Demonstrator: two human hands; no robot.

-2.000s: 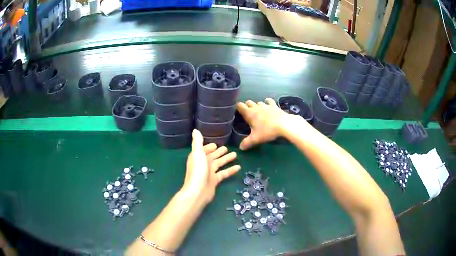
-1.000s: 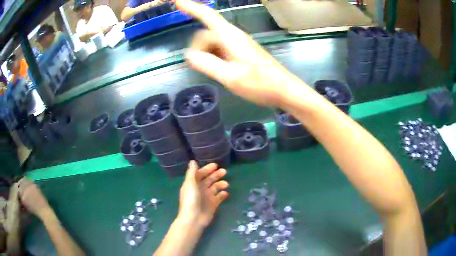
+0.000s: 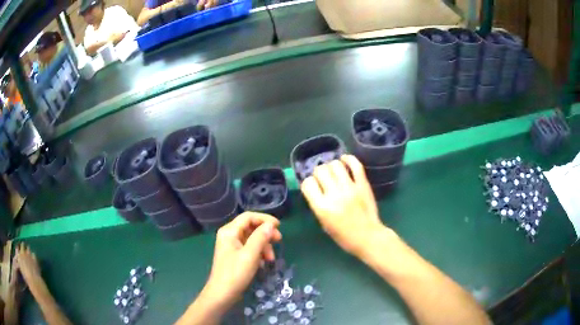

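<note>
My left hand (image 3: 241, 251) is above the upper part of a pile of small fittings (image 3: 289, 298), thumb and fingertips drawn together; whether a fitting is between them cannot be told. My right hand (image 3: 343, 200) lies over the near side of an open dark grey housing (image 3: 313, 147); its fingers hide the near rim, and their grip is unclear. A single housing (image 3: 263, 190) stands open-side up just beyond my left hand. A stack of housings (image 3: 379, 152) stands beyond my right hand. Two taller, leaning stacks (image 3: 198, 171) stand to the left.
A smaller fitting pile (image 3: 132, 293) lies lower left, a larger one (image 3: 516, 193) at right beside a white sheet (image 3: 566, 190). More stacks (image 3: 439, 70) stand far right. Another person's hands (image 3: 28, 270) are at lower left. A blue tray (image 3: 191, 26) and cardboard sheet (image 3: 388, 16) lie across the line.
My right hand has come down from high over the line to the housing at right. My left hand has left the tall stacks' base and its fingers have closed together. The view has shifted.
</note>
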